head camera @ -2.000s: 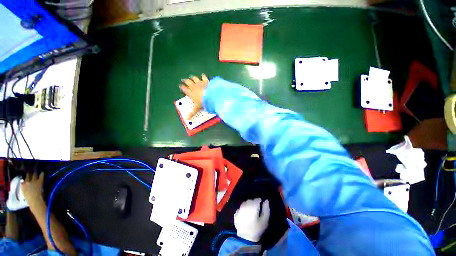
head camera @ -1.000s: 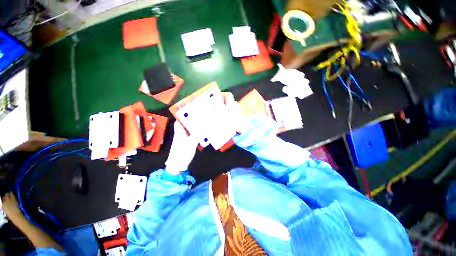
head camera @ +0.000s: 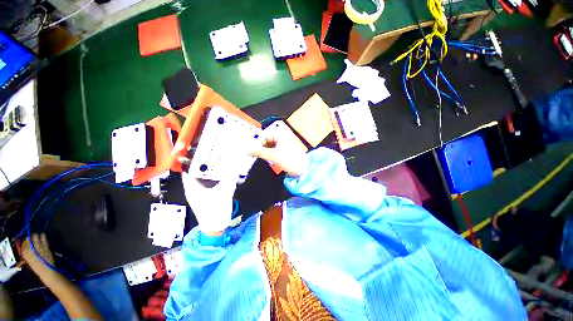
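Observation:
A white square electronic unit point(head camera: 225, 147) with dark corner dots is held tilted in front of me, with an orange-red pad point(head camera: 204, 103) behind its upper left edge. My left hand point(head camera: 210, 200), in a white glove, grips the unit from below at its lower left. My right hand point(head camera: 276, 150), with bare-looking fingertips, touches the unit's right edge; whether it grips is hard to tell. A white unit point(head camera: 130, 150) and orange-red pads lie to the left. Part of another unit on an orange-red pad shows behind my right hand.
Units point(head camera: 229, 41) and an orange-red pad point(head camera: 159, 35) lie on the green surface. A dark unit point(head camera: 181, 88) lies behind the held one. Right are a tan-orange pad point(head camera: 312, 120), crumpled white paper point(head camera: 365, 81) and yellow cables point(head camera: 436, 31). Another person's hand point(head camera: 38, 251) is lower left.
The unit in my hands has moved left and tilted, and the pad now stands up behind it. My right hand has shifted left to the unit's edge. The view has shifted slightly.

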